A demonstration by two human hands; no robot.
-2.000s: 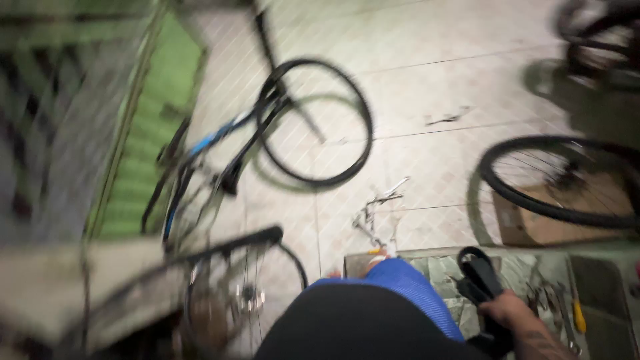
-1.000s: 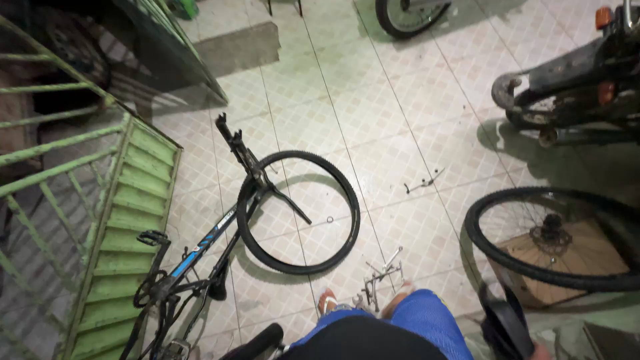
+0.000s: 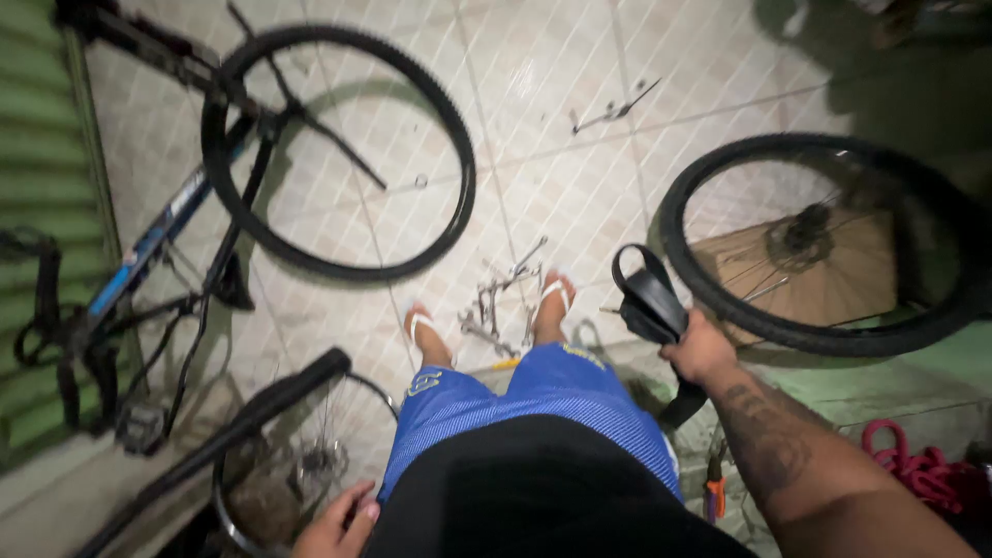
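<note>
My right hand (image 3: 701,349) grips a folded black rubber inner tube (image 3: 655,298), whose metal valve stem points left. Just right of it lies a bicycle wheel (image 3: 802,232) with a knobbly tyre and a disc rotor. My left hand (image 3: 341,523) hangs beside my blue shorts at the bottom, with nothing seen in it and its fingers slightly apart. Between my sandalled feet lie several metal wrenches (image 3: 488,306). A black bicycle tyre (image 3: 457,194) lies over the fork of a blue and black bicycle frame (image 3: 147,252) at the left.
Cardboard (image 3: 864,271) lies under the wheel. Another rim and a black tyre (image 3: 256,422) stand at the lower left. Small metal parts (image 3: 616,112) lie on the tiled floor. Red rope (image 3: 911,465) and an orange-handled tool (image 3: 714,496) are at the lower right. A green gate (image 3: 39,217) borders the left.
My right hand and the inner tube show fully now; a second ago they were partly cut off at the lower edge. My left hand has come into view. The view has shifted.
</note>
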